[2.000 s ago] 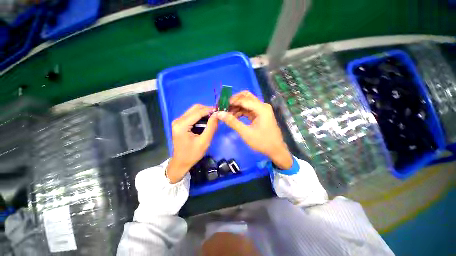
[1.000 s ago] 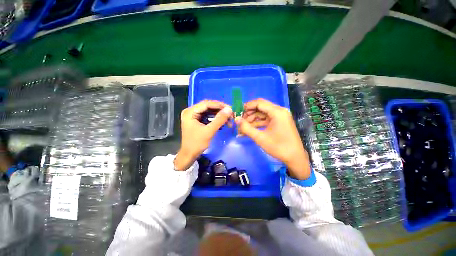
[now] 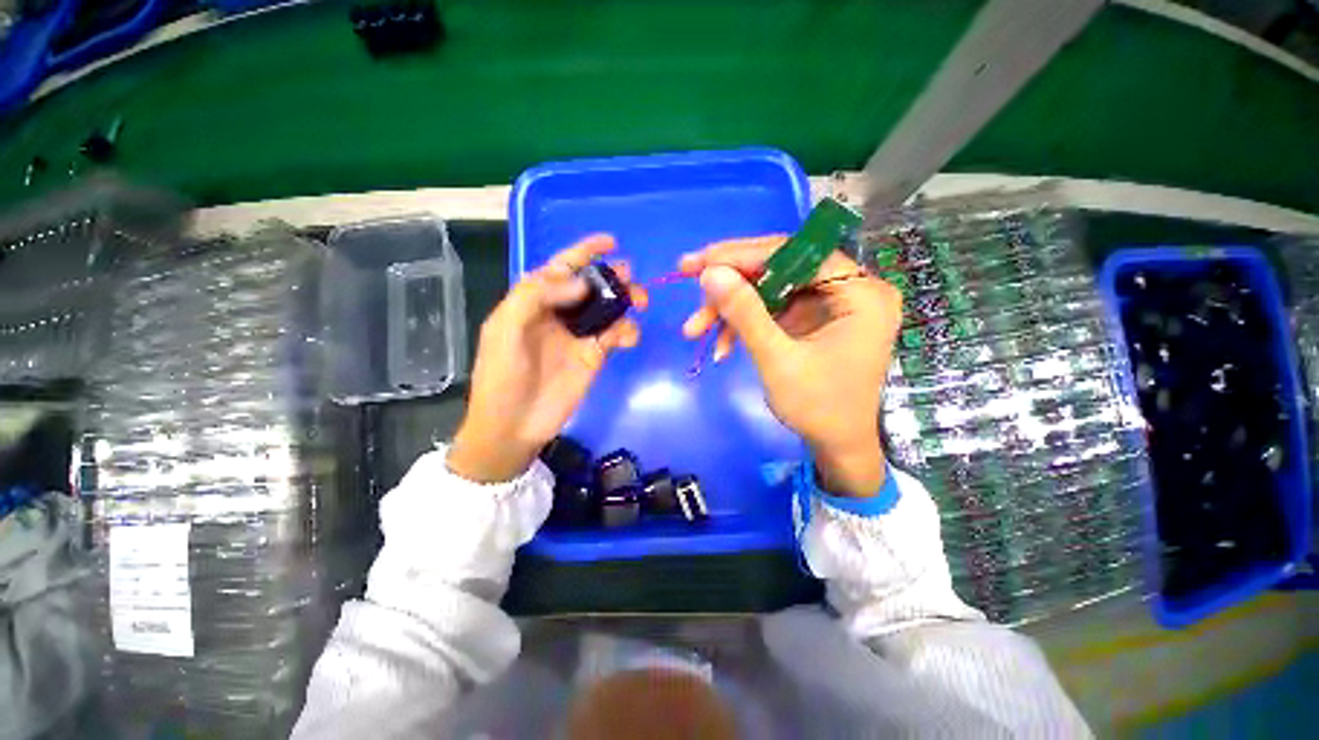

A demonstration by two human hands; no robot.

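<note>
My left hand (image 3: 538, 344) holds a small glossy black housing (image 3: 596, 299) between its fingers, above the left side of the blue work tray (image 3: 658, 171). My right hand (image 3: 817, 340) holds a narrow green circuit board (image 3: 813, 255), tilted up to the right, above the tray's right side. A thin red wire (image 3: 668, 278) runs from the right fingers towards the housing; whether it touches the housing is unclear. A dark purplish wire (image 3: 705, 351) hangs below the right fingers. Several black housings (image 3: 619, 487) lie at the tray's near edge.
A blister tray of green boards (image 3: 998, 419) lies at right, with a blue bin of black parts (image 3: 1215, 419) beyond it. An empty clear box (image 3: 391, 308) and stacked clear trays (image 3: 203, 448) stand left. A grey post (image 3: 976, 94) rises before the green conveyor (image 3: 622, 87).
The hands have moved apart. The housing now shows clearly in my left hand, and the board has tilted to the right in my right hand. The red wire shows between them.
</note>
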